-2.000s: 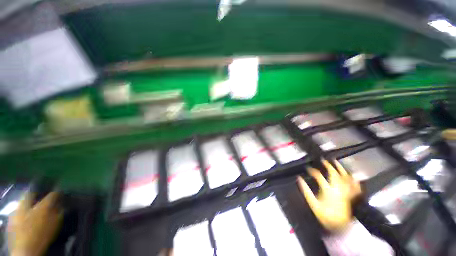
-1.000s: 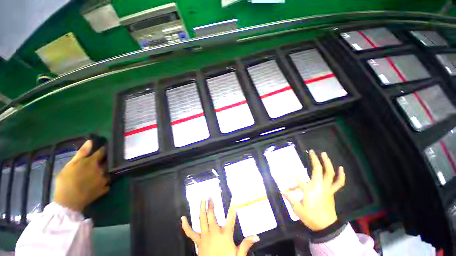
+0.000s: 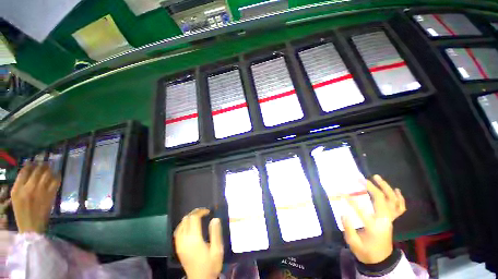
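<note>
A black five-slot phone tray [image 3: 192, 190] lies nearest in front. Its end slots are empty; three phones with white screens fill the middle. My left hand [image 3: 199, 242] is at the tray's lower left edge, fingers apart, beside the left phone [image 3: 247, 201], holding nothing. My right hand [image 3: 377, 220] is over the right phone [image 3: 333, 169], fingers spread, some fingertips over its lower screen; exact contact cannot be told. The middle phone [image 3: 292, 196] shows a thin orange band. Behind it, another black tray [image 3: 292, 131] holds several phones with grey-white lists and red bands.
Another person's hand [image 3: 35, 190] is over a phone tray [image 3: 131, 169] at the left. More phones [image 3: 469, 64] with red bands lie in dark trays at the right. A panelled device [image 3: 202, 16] and yellow paper [image 3: 102, 38] are at the back. A red edge [image 3: 420, 248] shows lower right.
The view has shifted, so the trays appear further right. My left hand has moved off the left phone to the tray's lower left. The other person's hand has moved left across their tray.
</note>
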